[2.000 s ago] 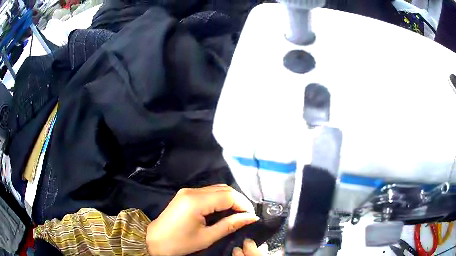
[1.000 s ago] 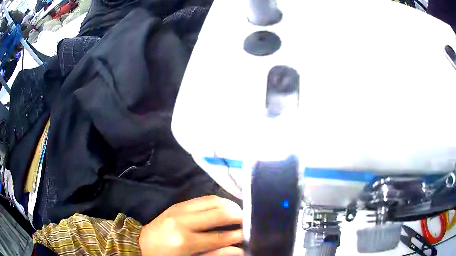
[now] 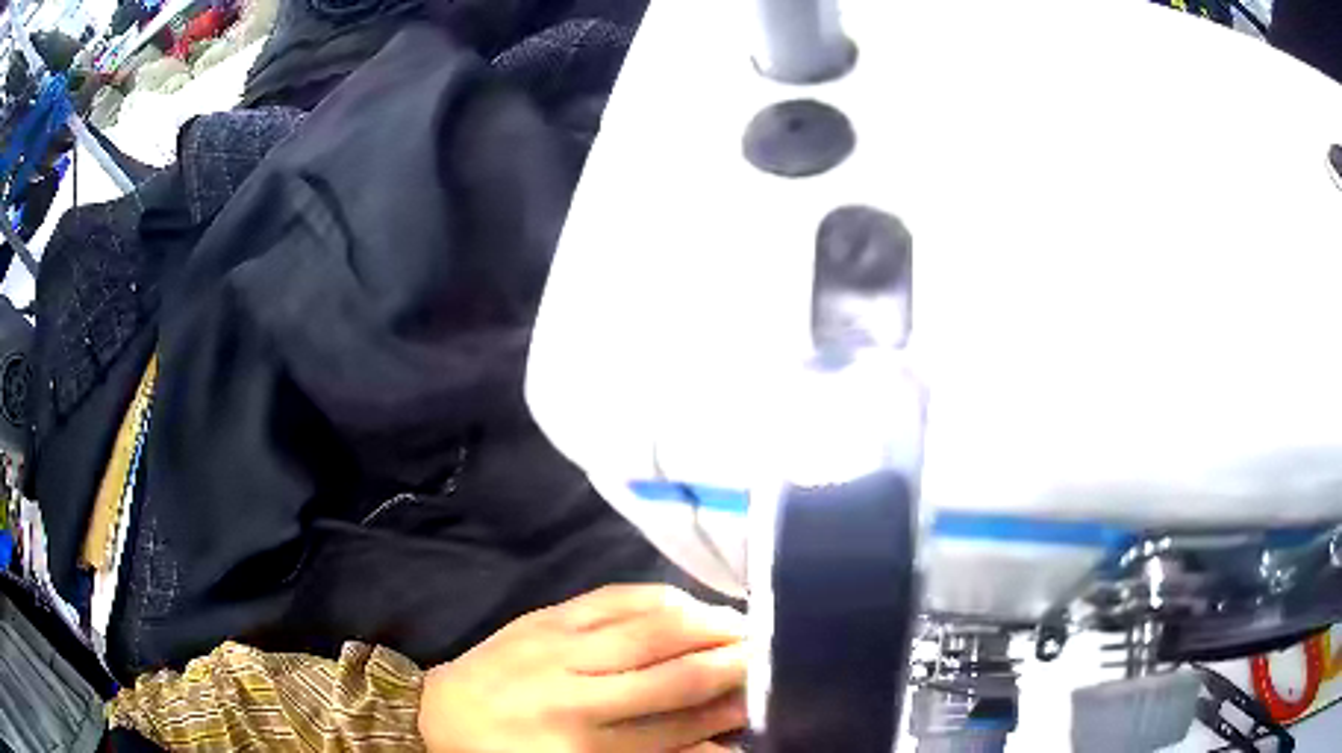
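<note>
Smooth black lining (image 3: 368,338) lies in folds left of the white sewing machine head (image 3: 707,324), with a thin pale loose thread (image 3: 412,497) on it. Dark checked shell fabric (image 3: 96,309) shows at the far left. My left hand (image 3: 596,677), in a striped sleeve, rests on the black cloth at the bottom centre. Its fingertips go behind the dark-fronted bar (image 3: 842,603) on the machine head, so what they hold is hidden. The needle area is also hidden. My right hand is not in view.
Ribbed grey knobs (image 3: 1130,714) sit under the machine head. Black thread snips (image 3: 1244,714) and red scissors handles (image 3: 1289,680) lie at the lower right. A tan strip (image 3: 118,471) shows between cloth layers at left. Blurred items fill the top left corner.
The view has shifted, so the machine head sits further left than two seconds ago and covers more cloth. My left fingertips and the other fingertips below them are now out of sight.
</note>
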